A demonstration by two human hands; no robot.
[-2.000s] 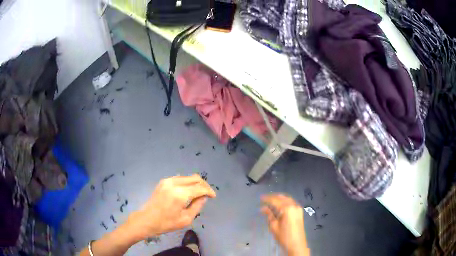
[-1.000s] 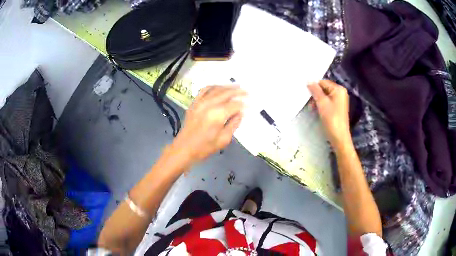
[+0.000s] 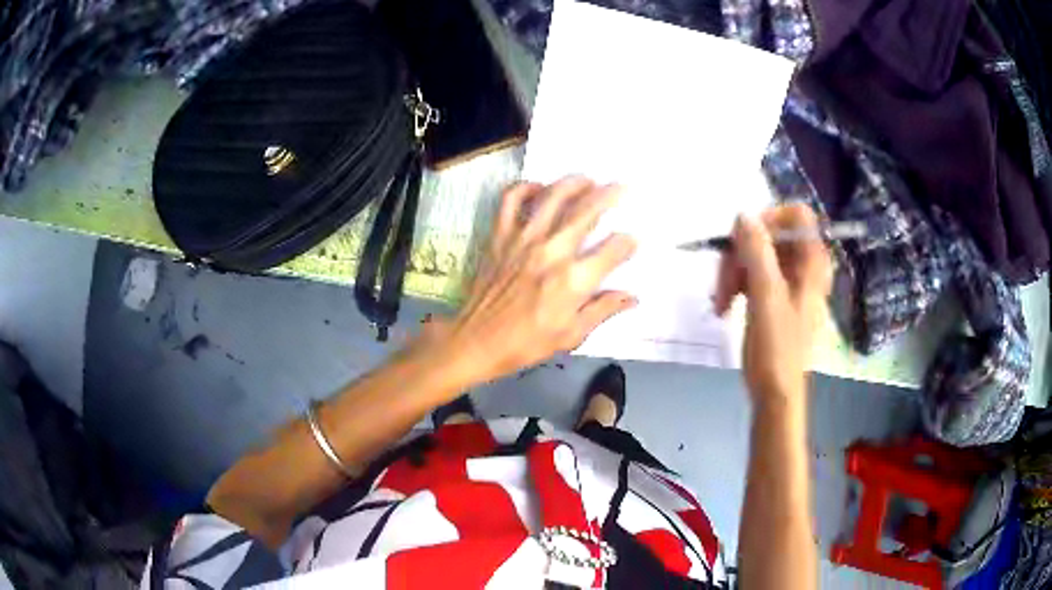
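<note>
A white sheet of paper (image 3: 658, 127) lies flat on the table, its near edge close to the table's front edge. My left hand (image 3: 548, 271) rests spread, palm down, on the paper's left part and holds nothing. My right hand (image 3: 779, 259) is above the paper's right edge, holding a pen (image 3: 808, 234) between the fingers. The pen's dark tip points left over the paper. The hand and the pen are slightly blurred. No writing can be made out beyond a faint line near the lower edge.
A black handbag (image 3: 288, 150) with strap and a dark smartphone (image 3: 467, 92) lie left of the paper. A tweed plaid jacket (image 3: 888, 277) with purple lining (image 3: 934, 115) lies right. A red stool (image 3: 894, 507) stands below right. Dark garments (image 3: 58, 461) are at lower left.
My right hand, empty two seconds ago, now holds the pen over the paper. My left hand has settled flat on the sheet. The view has turned and the bag appears larger.
</note>
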